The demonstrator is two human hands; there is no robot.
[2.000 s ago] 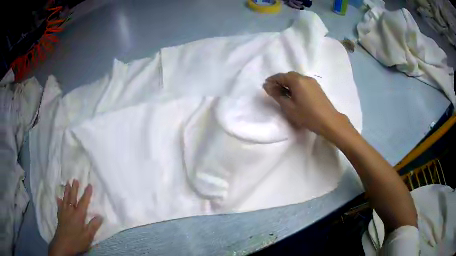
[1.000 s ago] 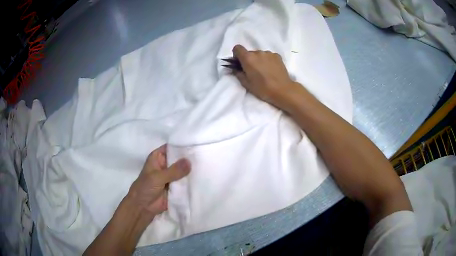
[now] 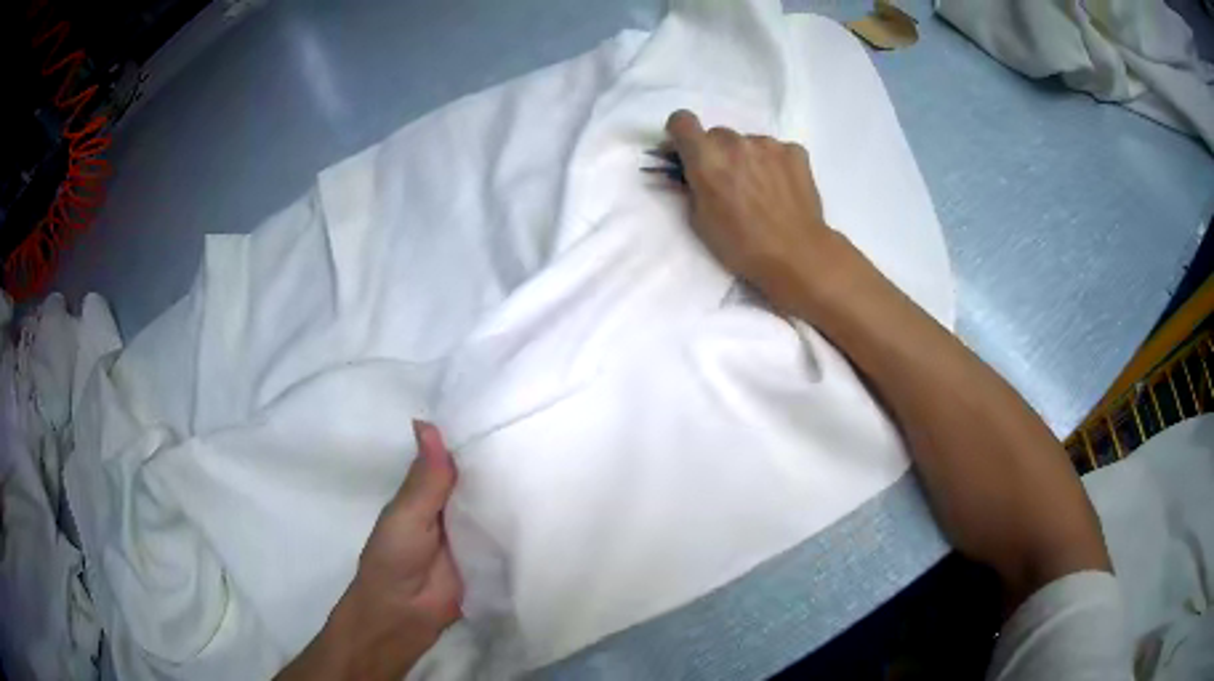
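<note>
The off-white garment [image 3: 626, 492] lies spread and wrinkled over the table, with a fold running up from my left hand toward the upper middle. My left hand [image 3: 415, 539] is at the lower middle, thumb up, holding the garment's cloth; its other fingers are partly hidden by the cloth. My right hand [image 3: 748, 200] is closed around the thread snips [image 3: 662, 168] and rests on the garment at the upper middle. Only the dark pointed tips of the snips show, pointing left.
The grey-blue table [image 3: 1052, 240] shows around the garment. A tan scrap [image 3: 884, 25] and another white garment [image 3: 1085, 51] lie at the upper right. White cloth [image 3: 47, 506] is heaped at the left edge. An orange coiled hose [image 3: 64, 200] hangs upper left; a yellow wire basket [image 3: 1148, 410] stands right.
Since one second ago my right hand has moved slightly right with the snips. My left hand is slightly lower. Earlier it lay flat at the lower left, and the garment's middle has since been refolded.
</note>
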